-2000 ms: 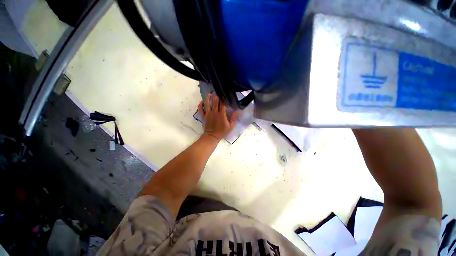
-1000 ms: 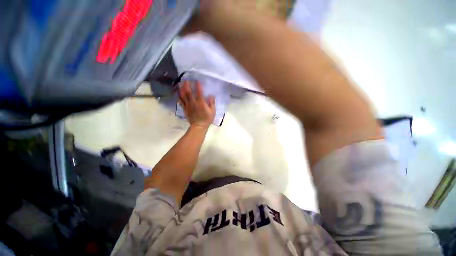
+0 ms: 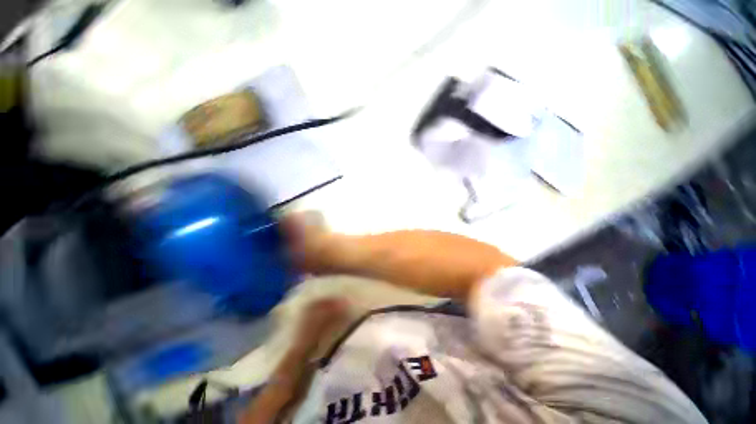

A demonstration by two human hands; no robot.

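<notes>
The cutting machine, with its blue motor body point(image 3: 211, 240), fills the left part of the view, blurred. My right hand point(image 3: 308, 236) is at the right side of the blue body; its fingers are blurred and partly hidden, so its grip cannot be told. My left hand point(image 3: 325, 313) is small and blurred, below my right forearm and close to my body; what it touches cannot be told. A white-topped fabric lay point(image 3: 302, 170) with a dark edge lies beyond the machine. A gold-brown cutting weight point(image 3: 225, 116) rests on white paper.
A black cable point(image 3: 224, 147) runs past the weight. White-topped pieces with black fabric point(image 3: 497, 108) lie at centre right on the cream table point(image 3: 365, 50). Another long gold-brown block point(image 3: 653, 83) lies farther right. A blue bin point(image 3: 705, 290) and scraps are beyond the table's right edge.
The view has swung to the right. The machine now shows at the left. My left hand is no longer flat on the white-topped piece and is nearer my body.
</notes>
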